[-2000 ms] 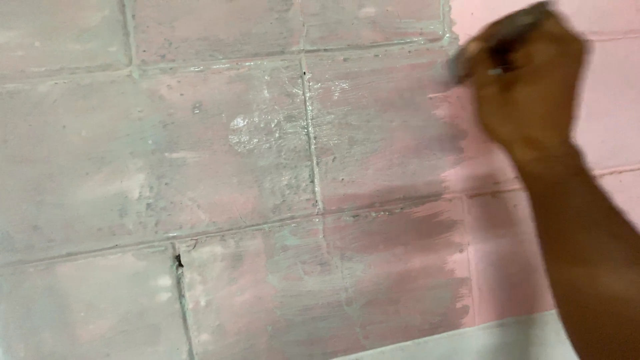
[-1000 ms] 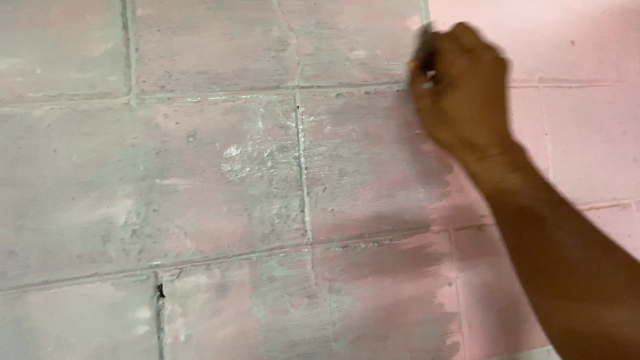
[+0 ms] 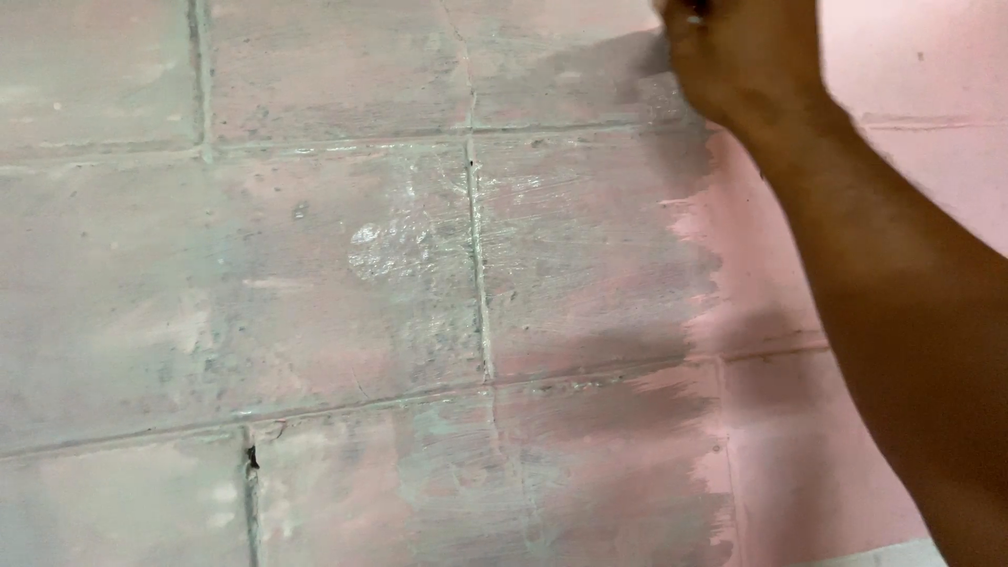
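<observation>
My right hand (image 3: 736,55) is at the upper right, cut off by the top edge of the view, with its forearm reaching in from the lower right. Its fingers are closed around a tool, probably a paintbrush; only a blurred dark part (image 3: 652,51) shows beside the fingers, against the wall. A thin greyish coat of paint (image 3: 583,260) covers the block wall left of the hand, with pink showing through and a ragged right edge. Wet, shiny patches (image 3: 386,248) lie near the middle. Smooth pink paint (image 3: 929,173) is on the right. My left hand is out of view.
Mortar joints (image 3: 339,408) run across and up the wall between the blocks. A small dark hole (image 3: 252,457) sits in a vertical joint at the lower left. At the lower right edge is a pale, whitish surface (image 3: 906,554). The arm's shadow falls on the pink part.
My right hand has moved from the pink area leftward to the coat's upper edge, then upward along the wall, still holding the tool. The view has shifted slightly.
</observation>
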